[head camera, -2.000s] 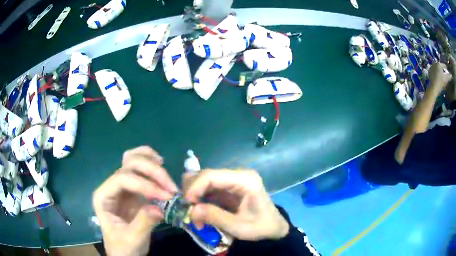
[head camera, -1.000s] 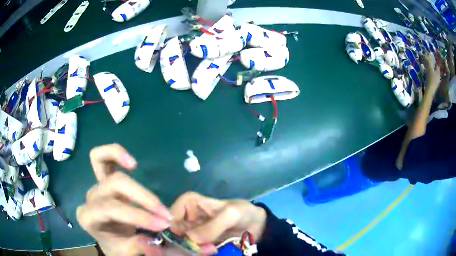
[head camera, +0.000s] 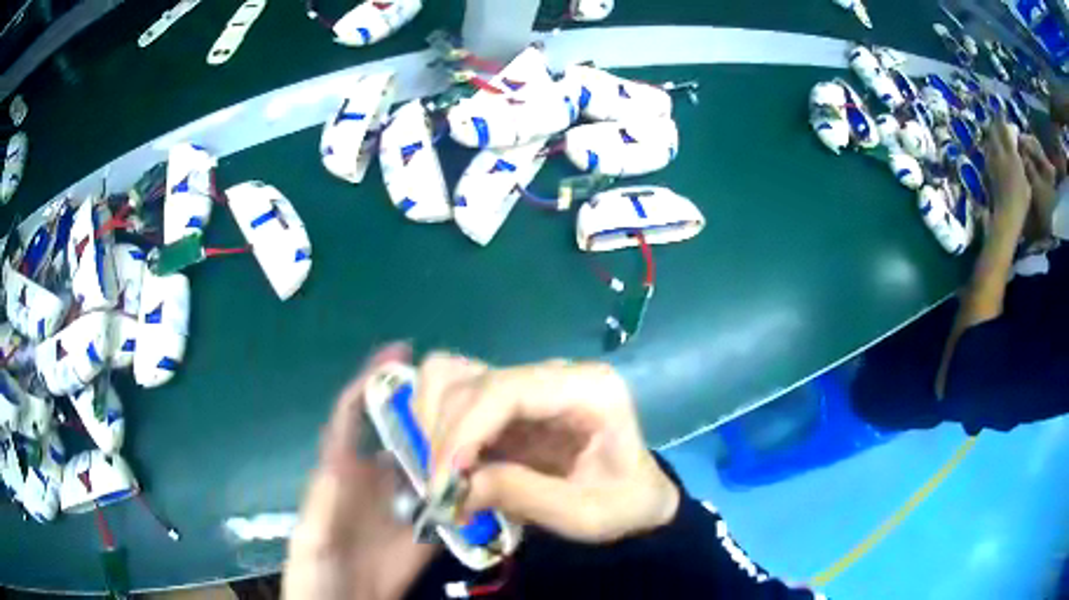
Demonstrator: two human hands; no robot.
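Note:
An open white housing (head camera: 402, 436) with blue inside lies between my hands, near the bottom centre, hollow side up. My left hand (head camera: 358, 504) is blurred and holds the housing from its left side. My right hand (head camera: 551, 445) pinches a small part (head camera: 442, 495), which looks like the circuit board, at the lower half of the housing. Fingers hide much of this part. A red wire with a pale connector (head camera: 457, 590) hangs below the housing.
Housings are heaped at left (head camera: 76, 352), back centre (head camera: 516, 111) and right (head camera: 903, 129). One housing (head camera: 639, 220) has its board (head camera: 633, 314) hanging toward me. A pale rail (head camera: 270, 103) borders the conveyor (head camera: 117, 82). Another person's arm (head camera: 991, 258) is at right.
My hands have risen from the bottom edge, and the open housing now shows between them. The small white scrap on the bench is no longer visible. Pieces on the conveyor have shifted right.

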